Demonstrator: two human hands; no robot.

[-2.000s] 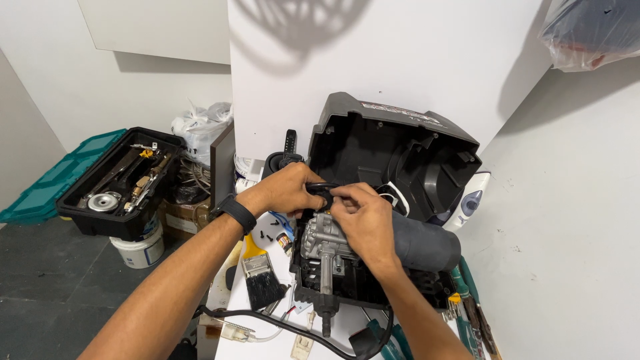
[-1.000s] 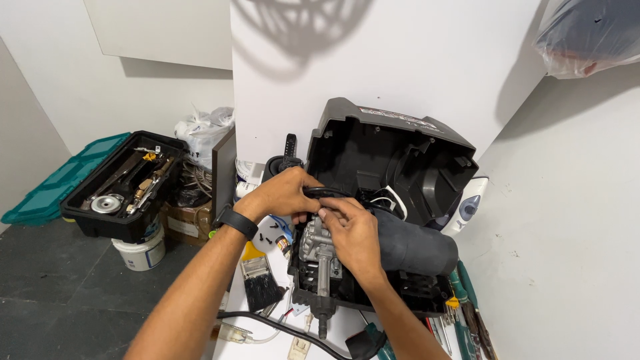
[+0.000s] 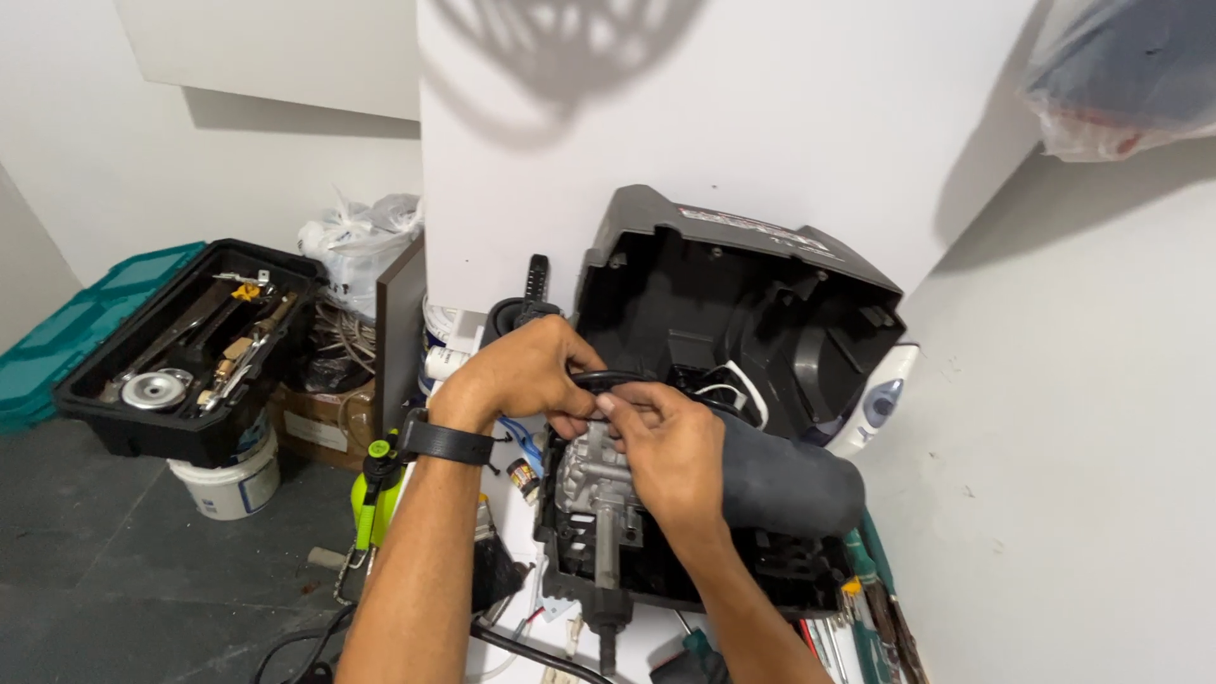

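Observation:
My left hand (image 3: 532, 375), with a black watch strap at its wrist, grips a black cable (image 3: 613, 379) above a cast-metal pump head (image 3: 594, 475). Touching that hand, my right hand (image 3: 670, 437) pinches something small at the same cable; the fingers hide what it is. The pump head and a dark grey cylinder (image 3: 793, 484) lie in a black plastic housing (image 3: 826, 594). From the pump head a metal tube runs down to a black fitting (image 3: 606, 608). Behind the hands leans the other black housing half (image 3: 655, 275), its hollow side facing me, with a white cable near it.
A black toolbox (image 3: 104, 432) with a teal lid rests on a white bucket (image 3: 228, 484) at left, beside a cardboard box (image 3: 328, 423). A paintbrush (image 3: 494, 560) and a small bottle (image 3: 522, 480) are left of the housing. Several hand tools stand at right, near a white clothes iron (image 3: 879, 399).
Both hands stay at the cable above the pump head, with the fingers slightly shifted. A bright green sprayer bottle now shows left of my left forearm.

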